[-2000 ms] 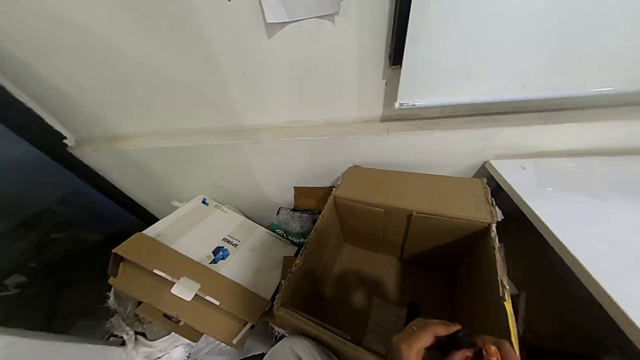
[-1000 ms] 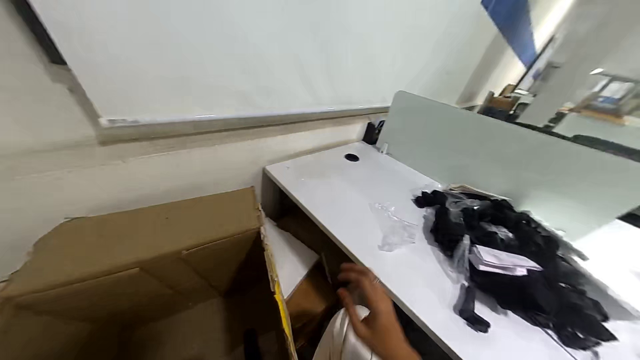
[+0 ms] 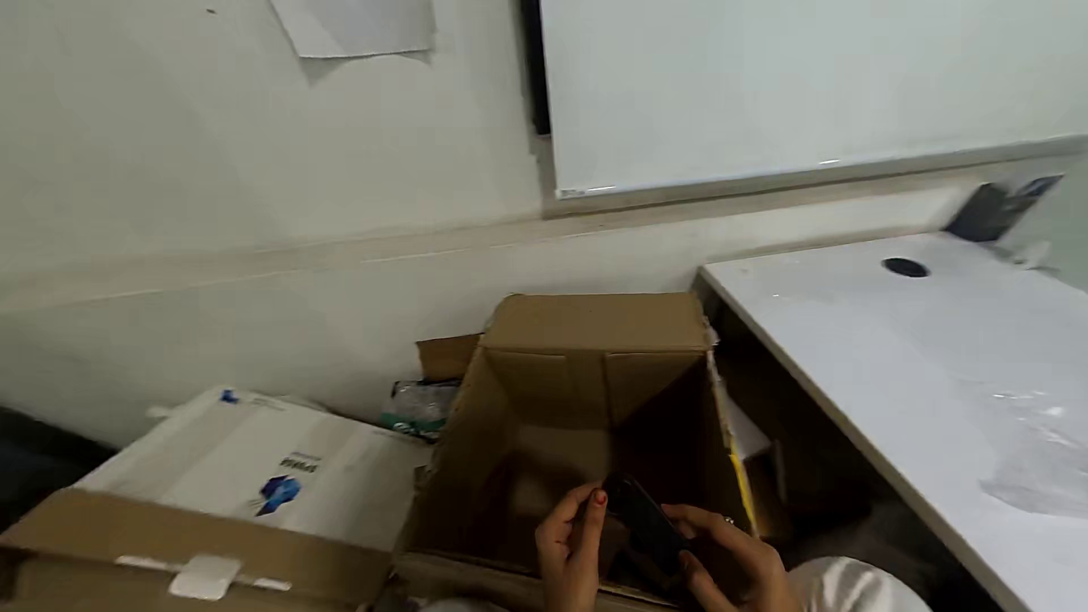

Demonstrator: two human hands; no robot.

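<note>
Both hands are over the near edge of an open cardboard box. Between them they hold a dark, elongated object, slanting down to the right; its exact kind cannot be told. My left hand pinches its upper left end with thumb and fingers. With a ring on one finger, my right hand grips the lower right end. Inside the box it is shadowed, and what lies below the hands is hard to make out.
A white desk with a crumpled clear plastic bag stands to the right. On the left lies a white and brown carton; a plastic packet sits behind it. A whiteboard hangs on the wall.
The view has swung back left from the desk with black items. The hand that was by the desk edge one second ago is over the box, and both hands hold the dark object.
</note>
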